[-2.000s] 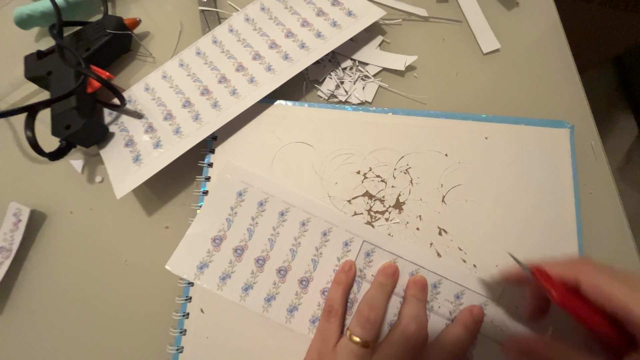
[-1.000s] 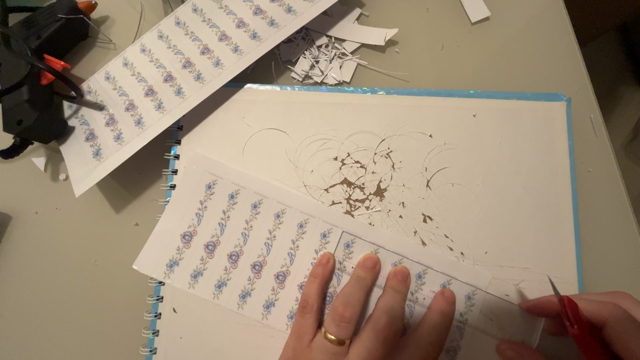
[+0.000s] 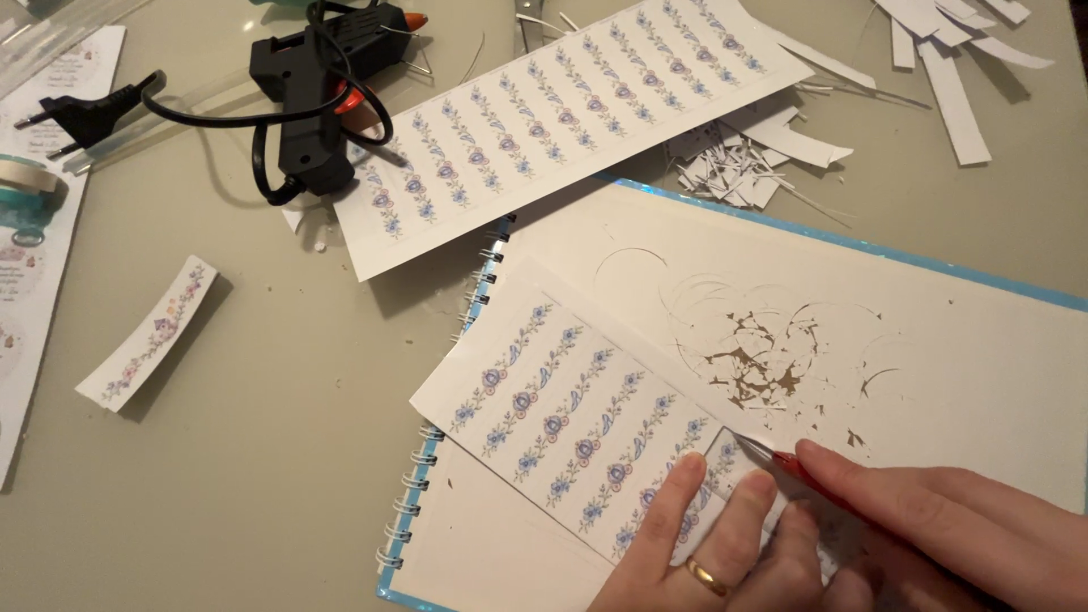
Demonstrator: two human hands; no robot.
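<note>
My right hand [image 3: 943, 518] grips a red-handled craft knife [image 3: 795, 466], its blade tip touching the floral-printed sheet [image 3: 552, 408] near a cut line. Pressing that sheet down with spread fingers is my left hand [image 3: 722, 544], which wears a gold ring. Blue flower and carriage borders run in rows over the sheet. Beneath it lies a spiral-bound pad with a blue edge [image 3: 952, 357], its surface scored and torn through in the middle. The lower right of the sheet is hidden by both hands.
A second printed sheet [image 3: 544, 127] lies behind, beside a black glue gun [image 3: 314, 127] with cable and plug. White paper scraps [image 3: 739, 170] and strips [image 3: 952, 102] lie at the back. A small floral strip [image 3: 153, 340] and tape rolls [image 3: 25, 187] are at left.
My right hand with the knife has moved from the sheet's right end leftward to the cut line near my left fingers. The view has shifted left.
</note>
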